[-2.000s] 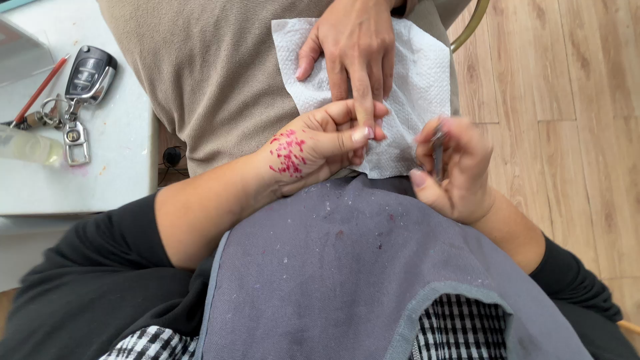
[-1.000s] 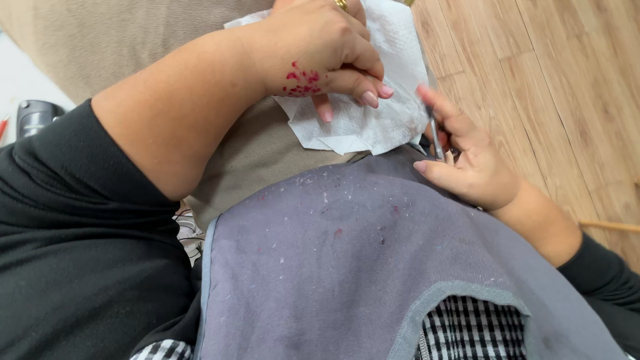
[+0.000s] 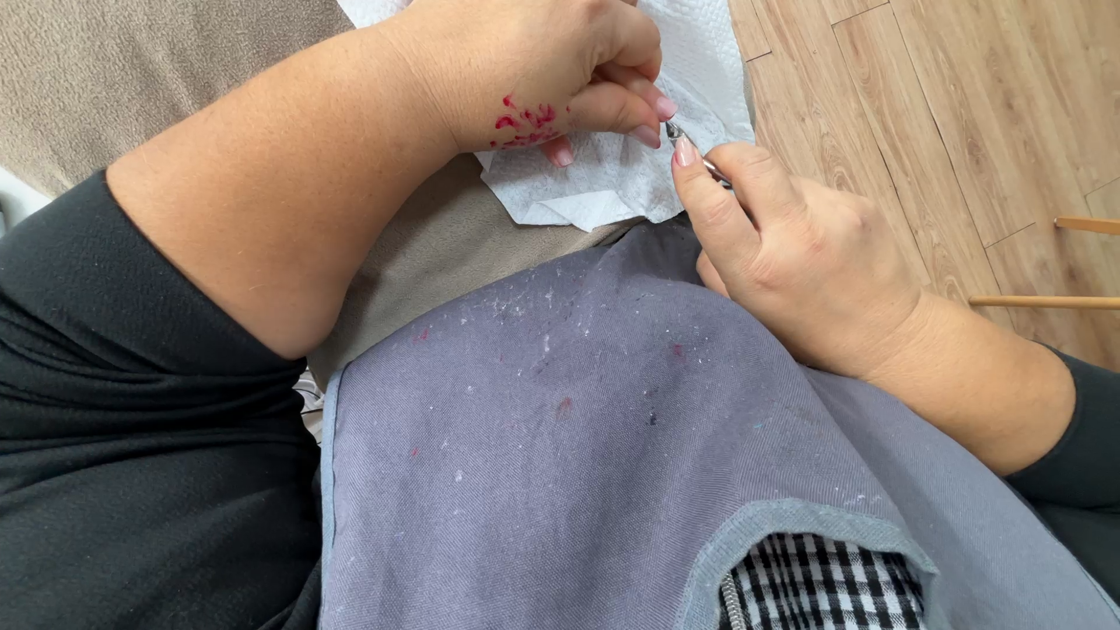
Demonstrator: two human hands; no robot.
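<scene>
My left hand (image 3: pixel 534 70), with red marks near the wrist, is bent over a white paper towel (image 3: pixel 586 206) at the top. Its fingers are curled and their tips lie close together; whether they grip another person's finger is hidden. Between thumb and fingers my right hand (image 3: pixel 796 236) holds a slim metal hand tool (image 3: pixel 719 177), whose exact kind is unclear. The tool's tip points up and left, right beside the fingertips of my left hand. The other person's hand cannot be told apart from mine here.
A beige cushion or padded cloth (image 3: pixel 192 70) lies under the towel. My grey apron (image 3: pixel 542 455), flecked with white and red specks, covers my lap. Wood-look flooring (image 3: pixel 954 114) is at the right, with thin wooden bars (image 3: pixel 1041 302) near the edge.
Two seconds ago another person's hand lay plainly visible on the towel; it is now hidden or outside the view. My right hand has brought the tool to my left fingertips. The view has moved closer.
</scene>
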